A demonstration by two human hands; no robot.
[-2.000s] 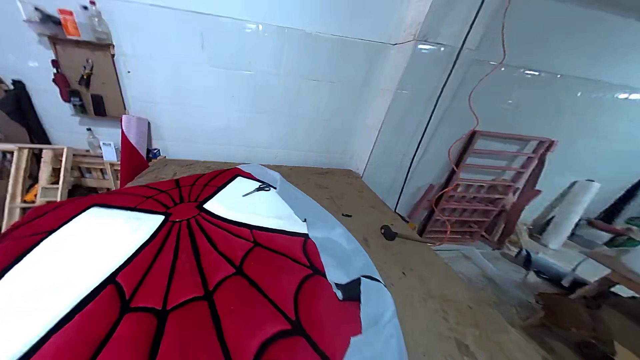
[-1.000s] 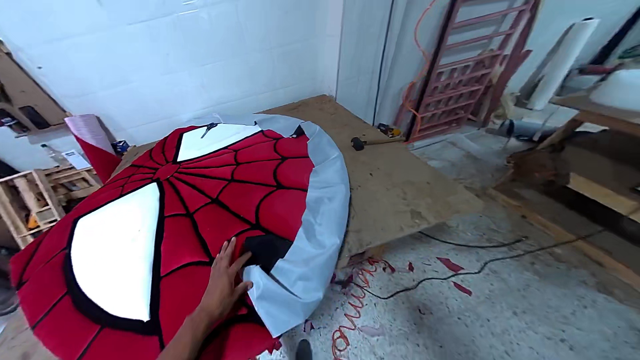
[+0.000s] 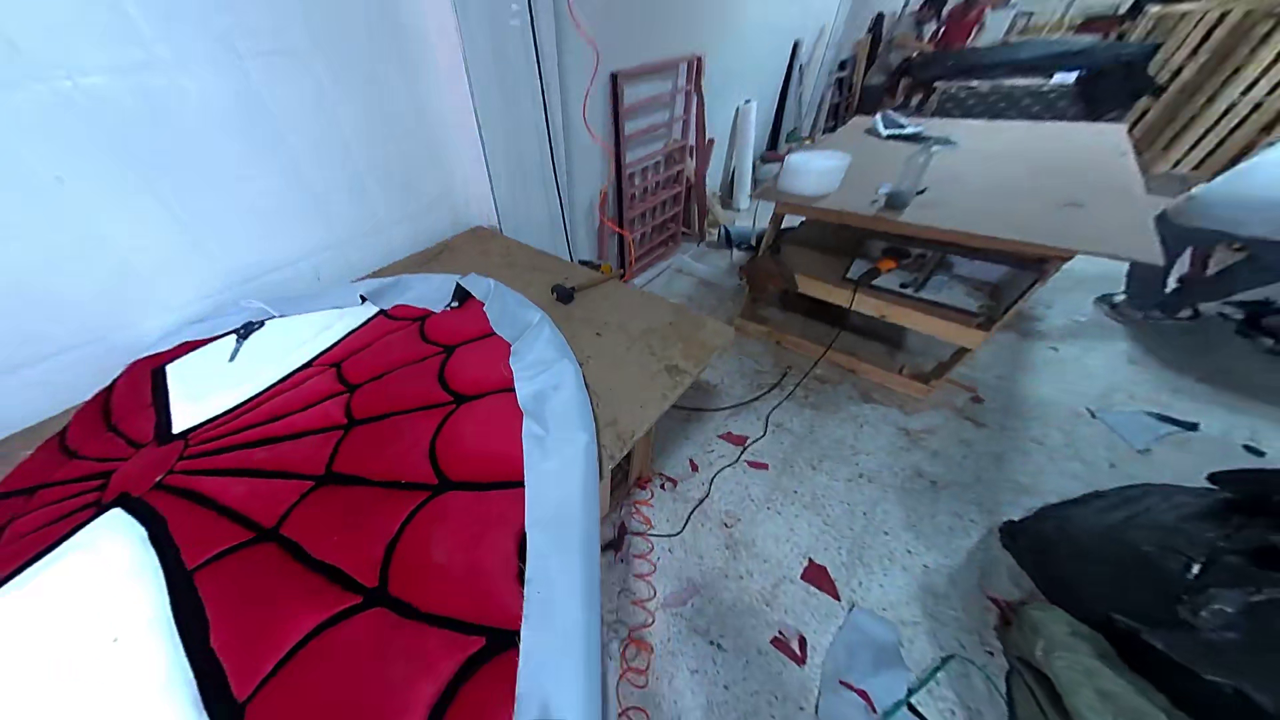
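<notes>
Neither of my hands shows in the view of now. A large padded red fabric panel (image 3: 450,550) with black web lines and white eye shapes lies on a wooden worktable (image 3: 640,350). Grey fabric (image 3: 562,480) runs along its right and far edge as a loose border. A pair of dark scissors (image 3: 243,338) rests on the far white eye shape. On the bare board to the right of the panel lies a hammer (image 3: 565,293) with a dark head.
A coiled orange air hose (image 3: 640,600) and fabric scraps (image 3: 820,579) lie on the floor. Behind stands another table (image 3: 1000,190) with an orange-handled tool (image 3: 885,264) on its lower shelf. Black bags (image 3: 1150,590) sit at the right. A person's legs (image 3: 1165,270) show beyond.
The hand that lay on the panel's edge one second ago is out of view. The grey border, bunched there before, now lies straighter. The view has swung to the right.
</notes>
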